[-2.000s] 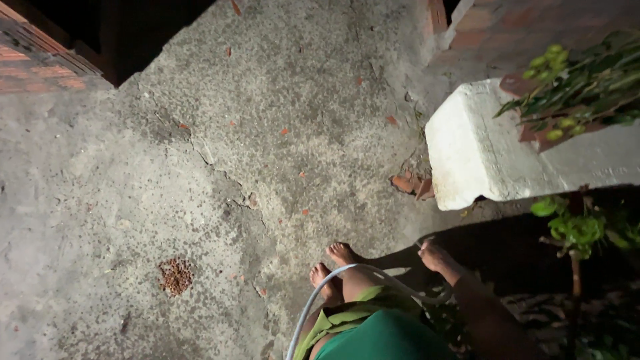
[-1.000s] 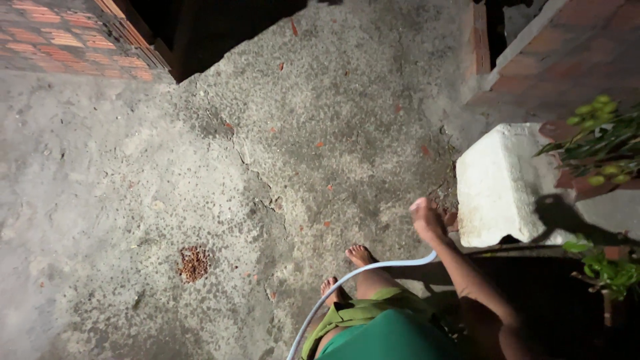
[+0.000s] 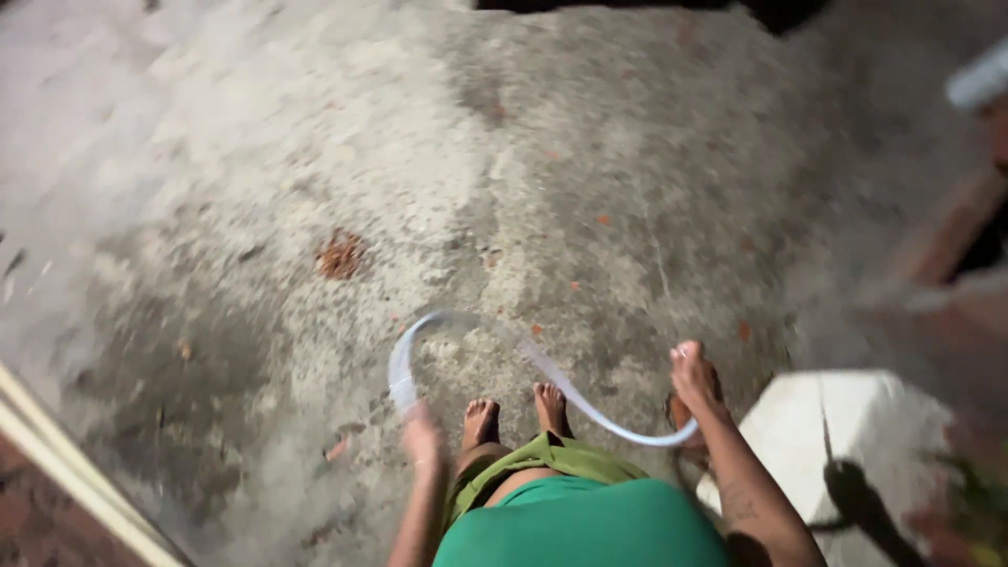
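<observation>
A pale, translucent hose (image 3: 606,421) loops in front of my bare feet, between my two hands. On the left, my left hand (image 3: 424,433) is blurred and closed around the hose where the loop comes down. My right hand (image 3: 694,376) is closed on the hose at the right, its curve dropping just below the fist. The loop's upper middle is blurred against the concrete floor (image 3: 504,197).
A small reddish-brown pile (image 3: 340,253) lies on the floor ahead to the left. A white block-like ledge (image 3: 835,417) stands close by my right arm, with leaves beyond it. Pale bars (image 3: 71,465) cross the lower left corner, and brickwork (image 3: 961,354) borders the right.
My left hand has come into view holding the hose. The hose now forms a loop in front of my feet. The view has shifted left.
</observation>
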